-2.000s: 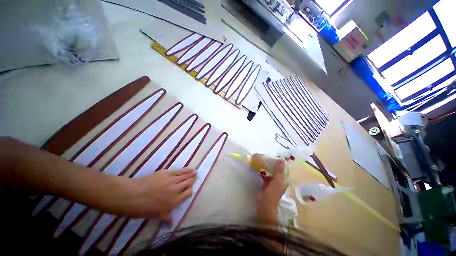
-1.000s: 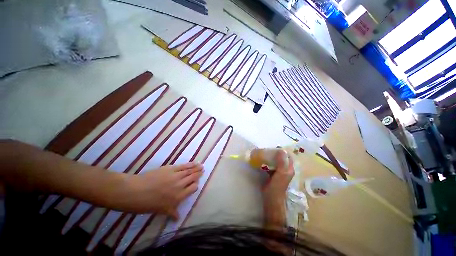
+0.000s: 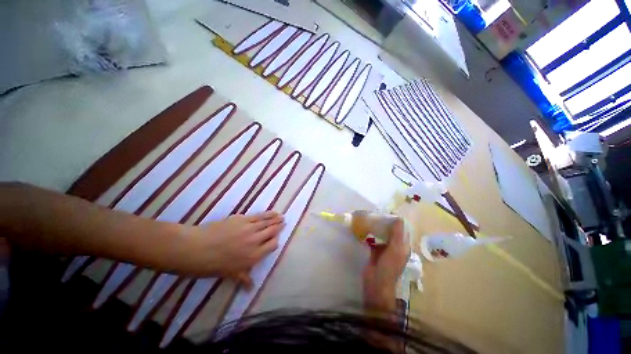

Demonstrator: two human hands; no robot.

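Note:
Several long pointed strap pieces (image 3: 188, 171) lie fanned in a row, pale lavender-white with dark red-brown rims. A plain brown piece (image 3: 149, 140) lies at the row's far left end. My left hand (image 3: 245, 245) rests flat, fingers together, on the pieces near the right end of the row; it covers part of them. My right hand (image 3: 389, 259) grips a glue bottle (image 3: 373, 225) with amber liquid. Its thin yellow nozzle points left, beside the rightmost piece; whether it touches anything is not clear.
A white glue bottle (image 3: 450, 245) and crumpled tissue (image 3: 415, 271) lie right of my right hand. Beyond are a dark-striped set (image 3: 425, 128), more pointed pieces (image 3: 304, 69) on a yellow-stained board, a clear plastic bag (image 3: 100, 34) at far left, and a white sheet (image 3: 515, 187) at right.
The view has shifted slightly, so the pieces sit a little higher in the picture. My left hand stays on the pieces. My right hand still holds the bottle beside the rightmost piece.

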